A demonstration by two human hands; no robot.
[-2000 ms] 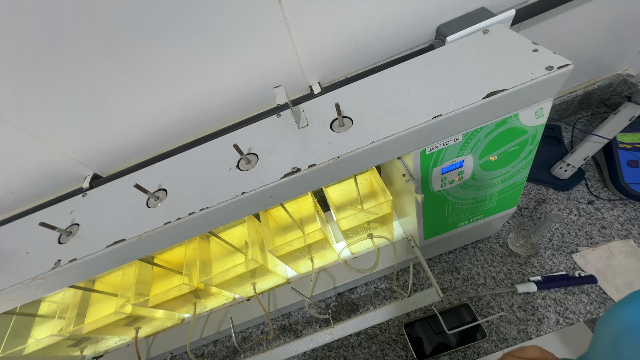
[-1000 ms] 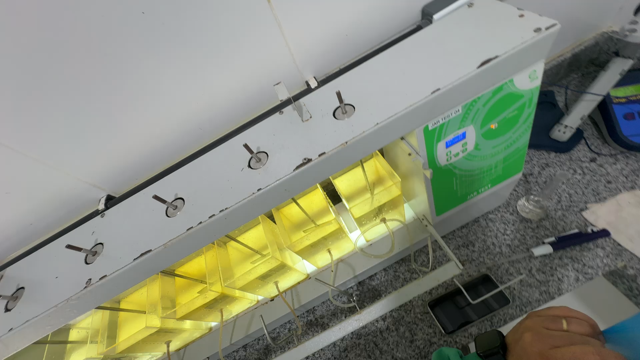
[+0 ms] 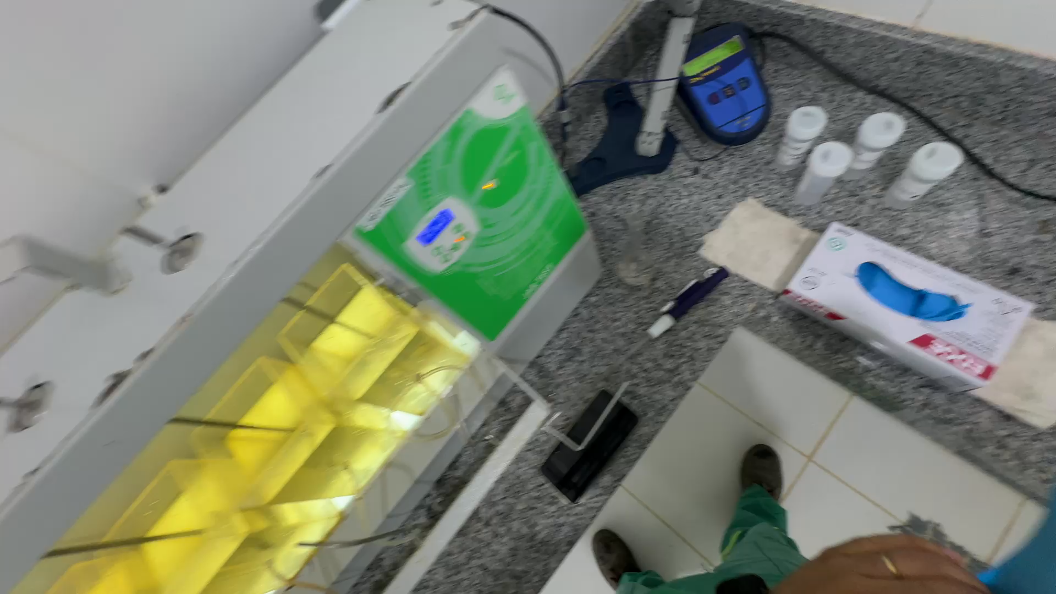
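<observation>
At the bottom right edge is my left hand (image 3: pixel 887 568), bare, with a ring and a dark wristwatch (image 3: pixel 742 585); its fingers are bent against blurred blue glove material (image 3: pixel 1027 551). The frame cuts off both, so its grip is unclear. My right hand cannot be told apart from the blue material. Above them on the granite counter lies a box of blue gloves (image 3: pixel 907 305), a blue glove showing in its opening. Left of the box lie a purple and white pipette controller (image 3: pixel 689 304) and a black phone-like object (image 3: pixel 590 445).
A jar test machine with a green panel (image 3: pixel 495 206) and yellow-lit jars (image 3: pixel 346 330) fills the left. Bent thin tubes reach over the counter. Behind are a blue meter (image 3: pixel 726 87), a stand (image 3: pixel 623 153), several white-capped bottles (image 3: pixel 825 161) and glassware (image 3: pixel 634 268). Feet stand on the tiled floor.
The view has turned right, bringing the glove box, bottles and floor into sight. My left hand stays near the bottom right, beside the blue material.
</observation>
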